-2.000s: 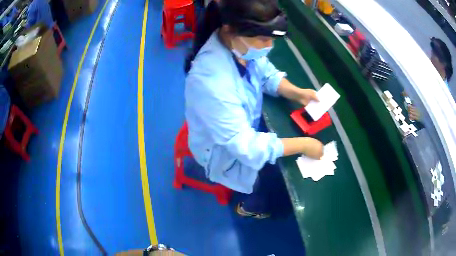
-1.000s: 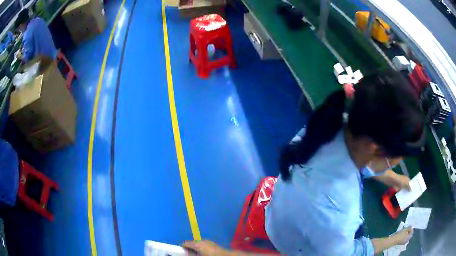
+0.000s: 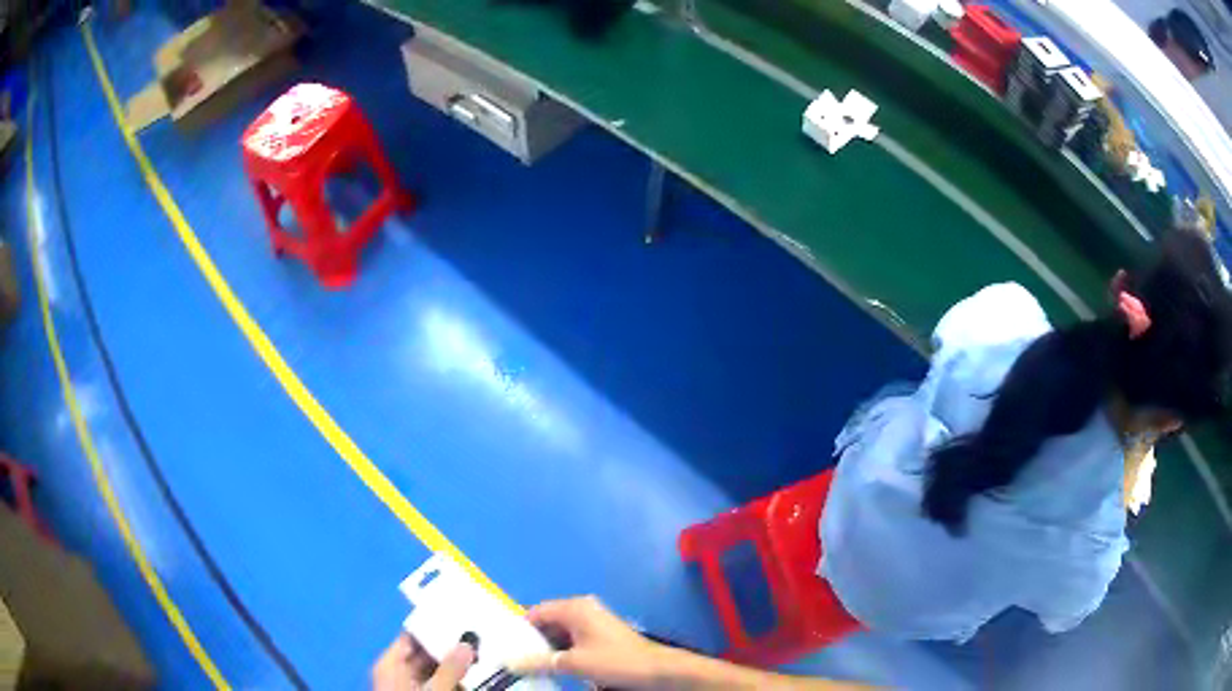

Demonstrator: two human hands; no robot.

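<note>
A white retail box with a hang slot at its upper end and a small black picture is at the bottom centre, above the blue floor. My left hand holds its lower left side, with a finger by the black picture; this hand is cut off by the bottom edge. My right hand grips its right side, with the forearm running off to the lower right. The box's lower end is cut off by the picture edge.
A seated person in light blue is at the right, by the green bench. A white card insert lies on the bench. A red stool stands at the left, near a brown carton.
The view has swung toward the bench, so the seated person shows farther right and the stool farther left. The box and both my hands have come into view.
</note>
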